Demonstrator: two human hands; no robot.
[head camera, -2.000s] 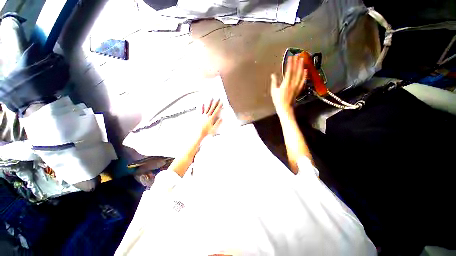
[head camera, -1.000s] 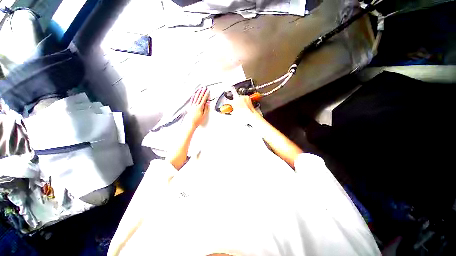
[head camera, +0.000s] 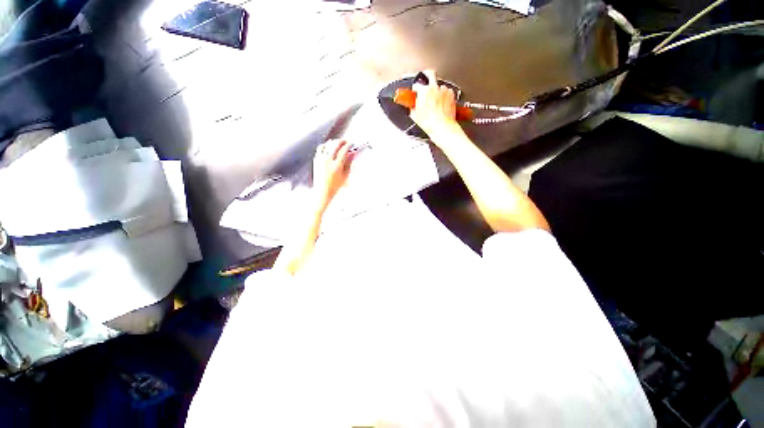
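Observation:
My right hand (head camera: 435, 104) is closed around the orange handle of the steam iron (head camera: 392, 99). The iron's dark pointed soleplate faces left, at the far edge of a white garment panel (head camera: 394, 171) near the table's front edge. My left hand (head camera: 332, 164) lies on the panel's left part, fingers pointing away from me. Glare hides whether its fingers pinch the cloth. A thin dark line shows on the cloth left of this hand.
A smartphone (head camera: 209, 23) lies at the far left of the table cover (head camera: 494, 54). A stack of white panels (head camera: 92, 196) is at left. The braided cord (head camera: 498, 113) runs right from the iron. Dark cloth (head camera: 653, 209) hangs at right.
My right hand has gone from reaching to the iron at right to gripping it over the panel, and now has it farther from me. My left hand stays on the cloth.

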